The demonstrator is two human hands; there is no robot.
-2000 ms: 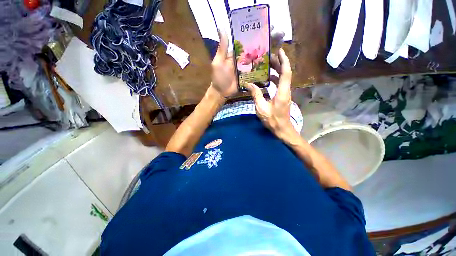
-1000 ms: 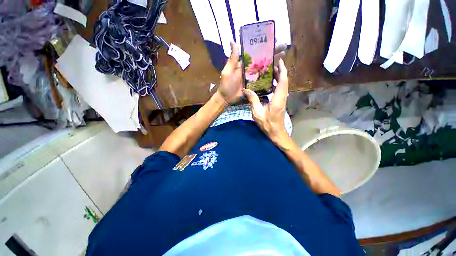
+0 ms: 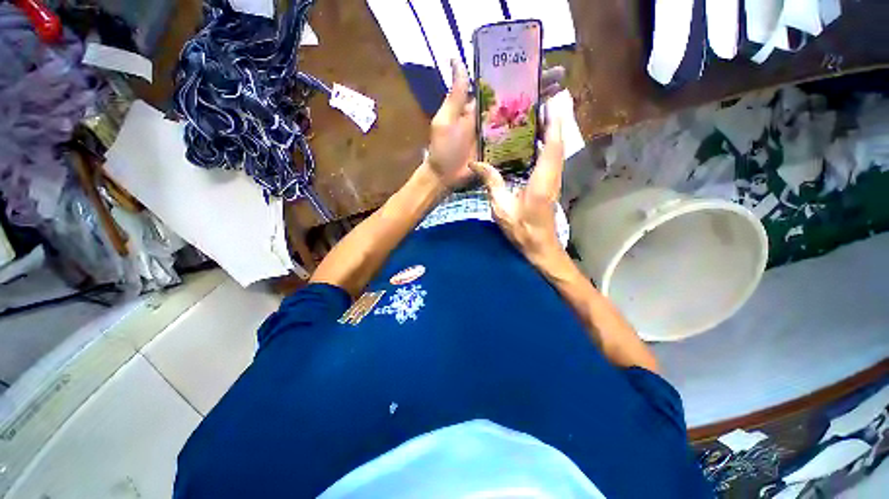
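A smartphone (image 3: 508, 97) is held upright above the table's front edge, its lit screen showing 09:44 over a pink flower. My left hand (image 3: 454, 132) grips its left side, with fingers partly hidden behind it. My right hand (image 3: 533, 195) grips its lower right side, thumb at the bottom edge. A white piece (image 3: 567, 125) shows beside my right fingers; I cannot tell whether I hold it. White strips with navy edges (image 3: 414, 37) lie on the table behind the phone, partly covered by it.
A tangled navy-and-white pile (image 3: 229, 107) with a white ticket (image 3: 353, 107) lies left on the brown table (image 3: 361, 171). An off-white sheet (image 3: 195, 190) overhangs the left edge. Curved white strips (image 3: 673, 39) lie at the right. A cream bucket (image 3: 685, 270) stands right of my lap.
The phone moved slightly right and down in the picture from the first frame, still in both hands. The view shifted between frames. A white piece now shows more beside my right fingers.
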